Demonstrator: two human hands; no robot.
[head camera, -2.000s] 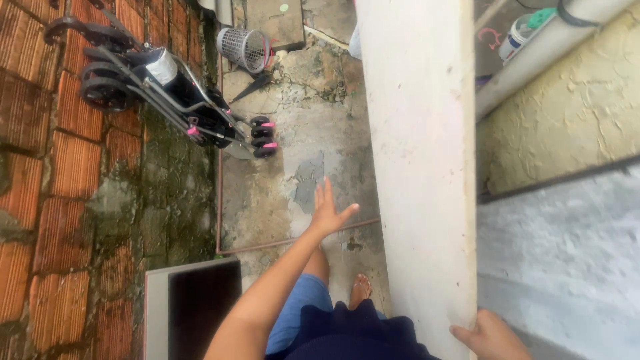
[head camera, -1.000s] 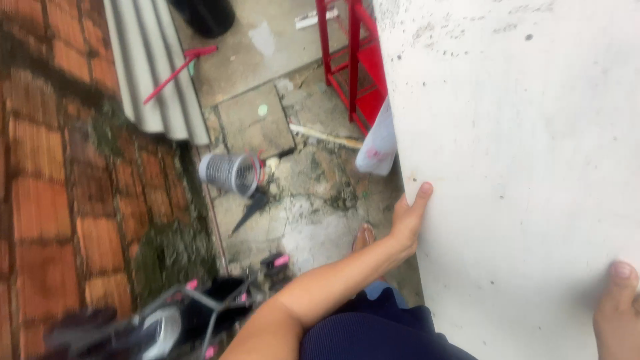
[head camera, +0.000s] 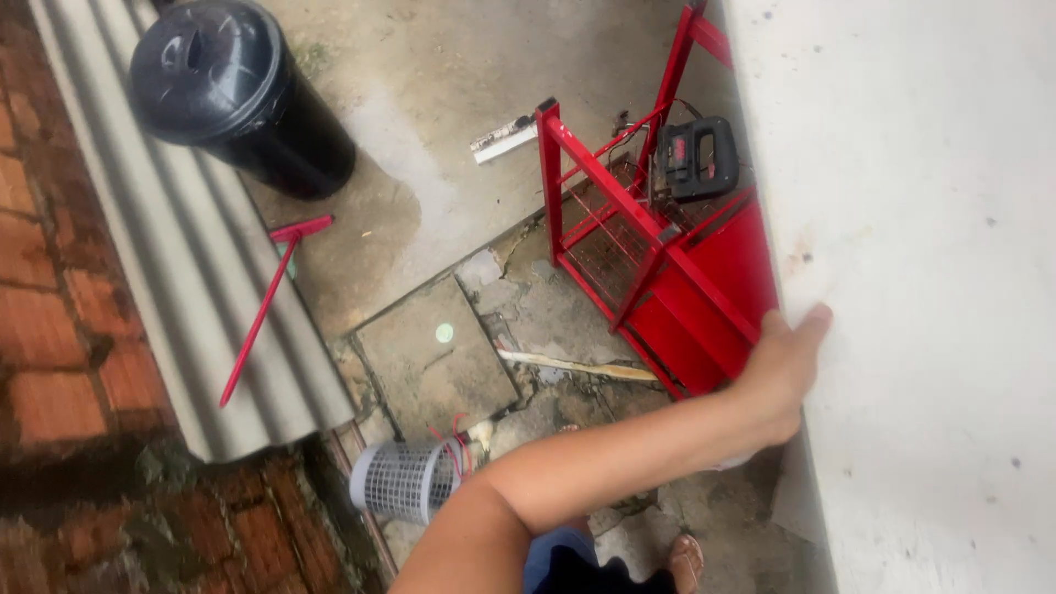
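Note:
A large white panel (head camera: 924, 247) with small dark specks fills the right side of the view. My left hand (head camera: 780, 371) grips its left edge, the thumb lying on the white face and the other fingers hidden behind. The right hand is out of the frame. Just beyond my left hand stands a red metal frame (head camera: 602, 181) with red panels and a wire grid. A black power tool (head camera: 697, 161), seemingly a jigsaw, rests on that frame close to the panel's edge.
A black lidded bin (head camera: 247, 99) and a corrugated sheet (head camera: 190, 247) with a red squeegee (head camera: 264, 313) are at left, beside a brick wall (head camera: 58, 355). A grey plastic basket (head camera: 404, 483) lies on its side near my arm. A strip (head camera: 586, 365) lies on the cracked floor.
My left hand was off the panel two seconds ago and now holds its edge. My right hand has left the view. The view has moved forward along the yard.

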